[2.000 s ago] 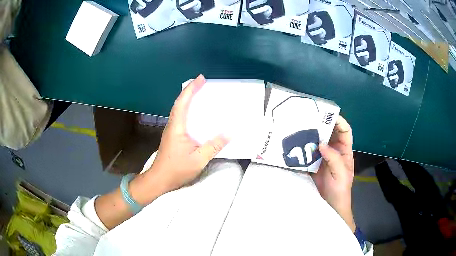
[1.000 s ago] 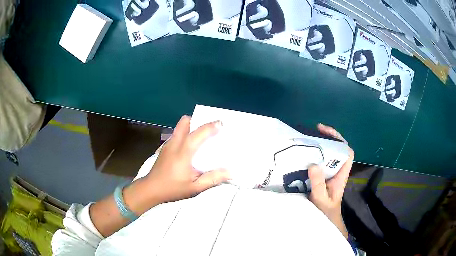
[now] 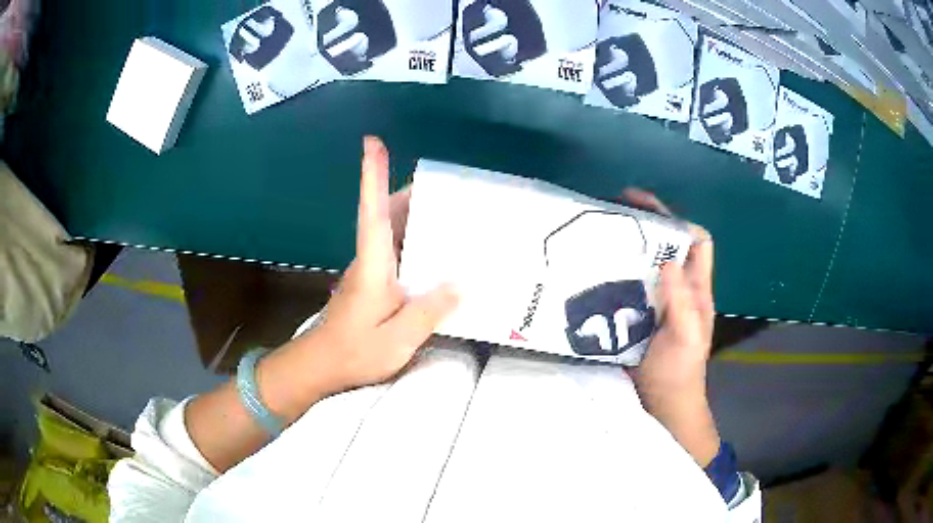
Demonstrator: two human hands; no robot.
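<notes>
A plain white inner box (image 3: 460, 245) and a printed outer sleeve (image 3: 598, 281) are held end to end above my lap, with the box partly inside the sleeve. The sleeve shows a dark earbud-case picture. My left hand (image 3: 384, 296) holds the plain box at its left end, thumb on top and one finger pointing up past its edge. My right hand (image 3: 680, 317) holds the sleeve at its right end, thumb on the printed face.
Another plain white box (image 3: 156, 94) lies on the green bench (image 3: 276, 184) at the upper left. A row of printed boxes (image 3: 524, 43) runs along the back, before stacked boxes at the upper right. A brown carton (image 3: 240, 306) is below the bench edge.
The gap between plain box and sleeve has closed, and the box sits further into the sleeve. Both hands dipped toward the lap, then rose slightly.
</notes>
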